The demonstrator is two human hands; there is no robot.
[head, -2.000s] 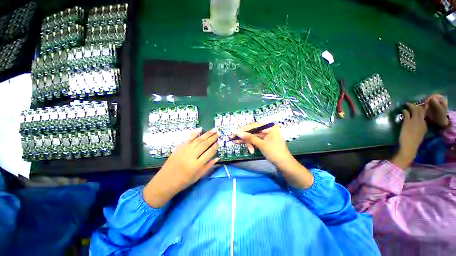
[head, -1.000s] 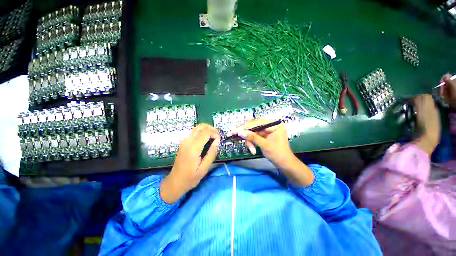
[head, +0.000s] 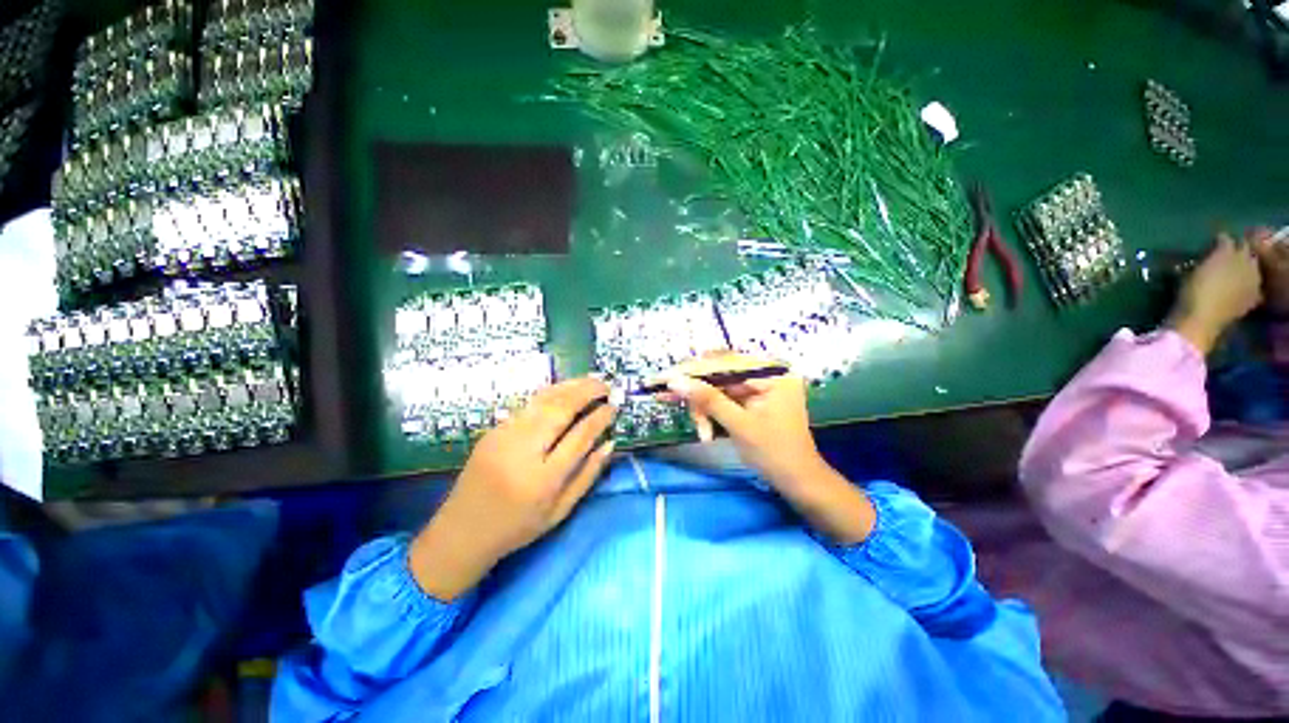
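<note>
A PCB panel [head: 653,332] lies at the bench's near edge, partly hidden by my hands. A second panel [head: 778,314] adjoins it on the right, and a third panel [head: 467,360] lies to the left. My right hand [head: 756,410] grips a thin dark pen-like tool [head: 735,374], its tip pointing left over the middle panel. My left hand [head: 544,449] rests at that panel's left edge, its fingertips close to the tool tip. Whether the left fingertips hold a small part cannot be told.
Green wires [head: 820,141] lie heaped mid-bench, with red-handled cutting pliers [head: 992,254] to the right. A dark pad [head: 474,198] lies above the left panel. A black tray [head: 328,311] bears several panels at left. A coworker's pink sleeve [head: 1131,410] and hands are at right, near another panel [head: 1070,240].
My left hand curled inward over a dark thin thing a second ago; now it is flatter, fingers extended. The tool tilts less. The coworker's hands have moved. The whole view has shifted slightly.
</note>
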